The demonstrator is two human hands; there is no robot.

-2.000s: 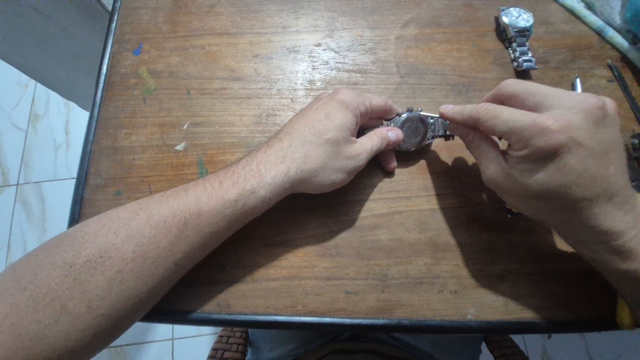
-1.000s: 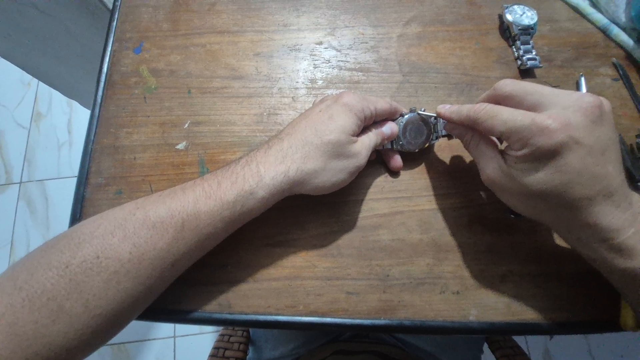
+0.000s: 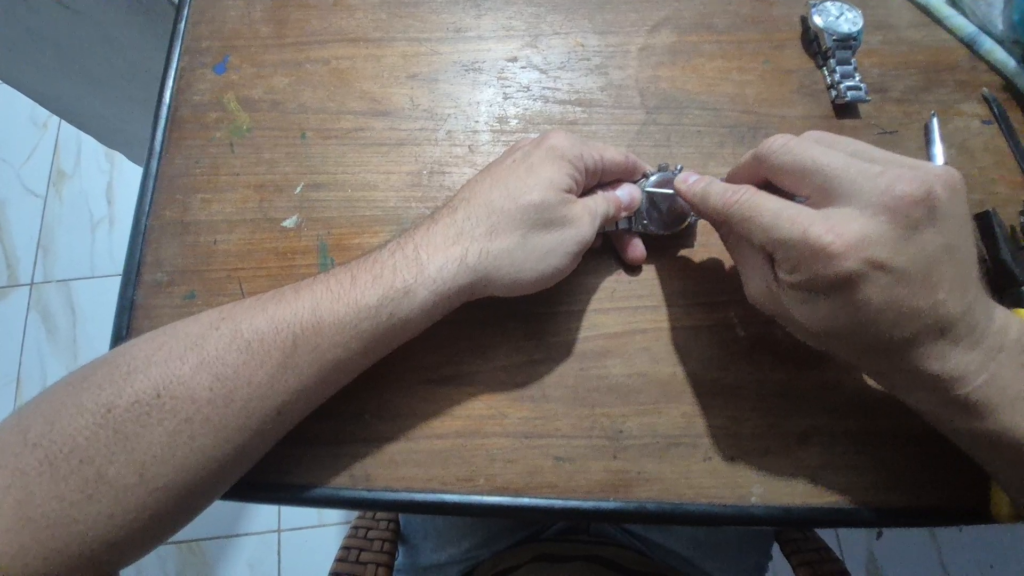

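Observation:
A metal wristwatch (image 3: 666, 210) lies with its smooth case back up, right of the table's middle. My left hand (image 3: 552, 212) grips its left side, the thumb on the case edge and a fingertip showing below. A thin, pale, straight piece (image 3: 659, 191) lies across the case back, its right end at the fingertip of my right hand (image 3: 840, 224). That hand's index finger and thumb are close to the watch's right side; whether they pinch the thin piece is unclear, and they hide most of the bracelet there.
Another metal wristwatch (image 3: 837, 52) lies face up at the back right of the wooden table (image 3: 400, 120). A silver pointed tool (image 3: 934, 140), a dark slender tool (image 3: 1004, 124) and a black object (image 3: 998, 256) are at the right. A rolled cloth (image 3: 972, 36) is in the far right corner.
My right index fingertip has moved from the bracelet side onto the case's upper right edge. The thin pale piece now shows over the case back. My left hand keeps its grip.

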